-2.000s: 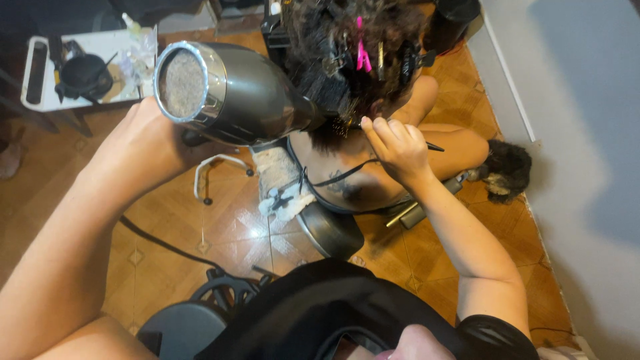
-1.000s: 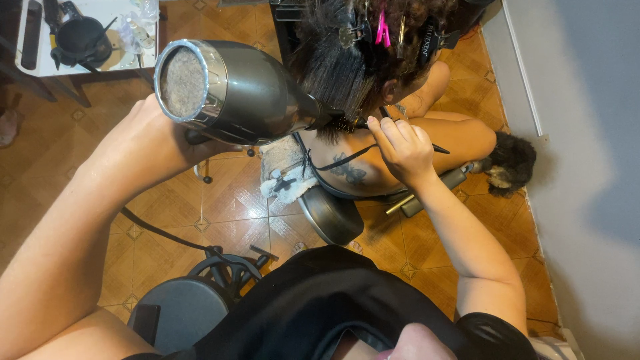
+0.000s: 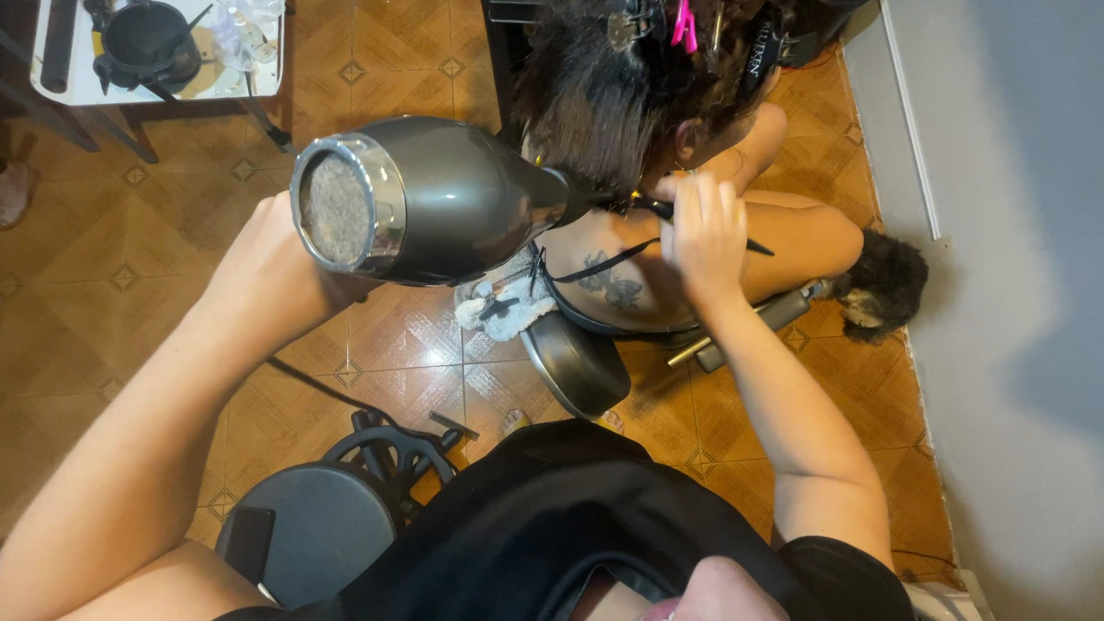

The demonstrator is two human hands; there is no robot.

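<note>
My left hand grips a dark hair dryer by its handle, which the dryer's body mostly hides. The dryer's nozzle points right, at the ends of a seated person's dark hair. My right hand is closed on a hairbrush, its black pointed handle end sticking out to the right; the brush head is largely hidden at the hair ends. Above, a pink hair clip, a black clip bearing writing and a dark claw clip hold up upper sections of hair.
A white trolley with a black bowl stands at upper left. A round black stool carrying a phone is at lower left. A towel hangs by the chair's headrest or backrest. A furry animal lies near the grey wall.
The view has shifted, so the person's head sits higher in the frame. The hair near the nozzle now hangs straighter over the brush. Both hands keep their holds.
</note>
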